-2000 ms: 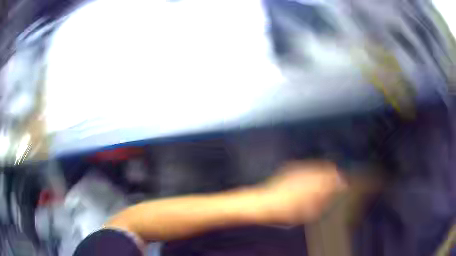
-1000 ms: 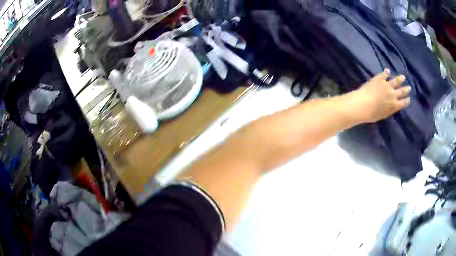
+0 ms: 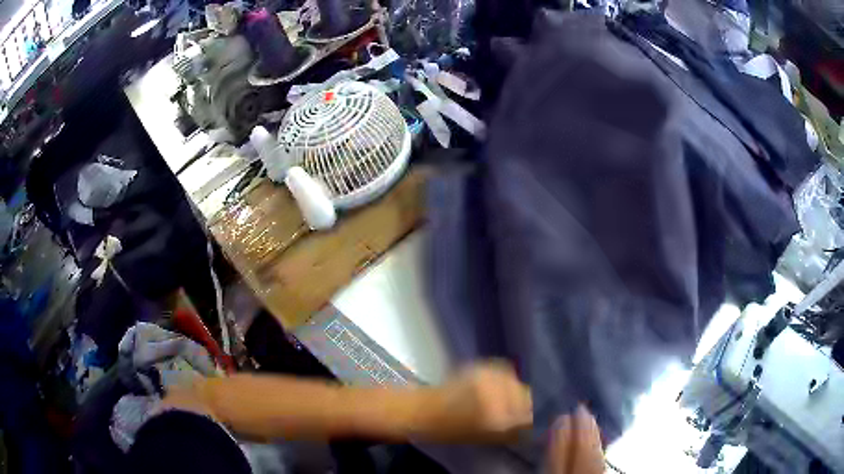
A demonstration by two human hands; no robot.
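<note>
A wide dark grey-purple garment piece [image 3: 592, 185] is stretched from the far side of the table down to its near edge, slightly blurred. My left hand [image 3: 495, 400] is closed on its near left edge. My right hand [image 3: 576, 444] is at the bottom of the picture, cut off by the edge; its fingers touch the cloth, but its grip cannot be made out. The white sewing machine [image 3: 787, 389] stands at the right, with bright glare beside it.
A small white fan [image 3: 347, 143] stands on cardboard [image 3: 305, 268] at the table's left end. Dark purple thread cones [image 3: 268, 44] stand behind it. A ruler strip [image 3: 361, 352] runs along the near edge. Light grey pieces [image 3: 153, 356] lie in a red-rimmed basket at lower left.
My left hand has come back from the far dark pile to the near table edge, bringing the dark piece towards me. My right hand has come into view at the bottom.
</note>
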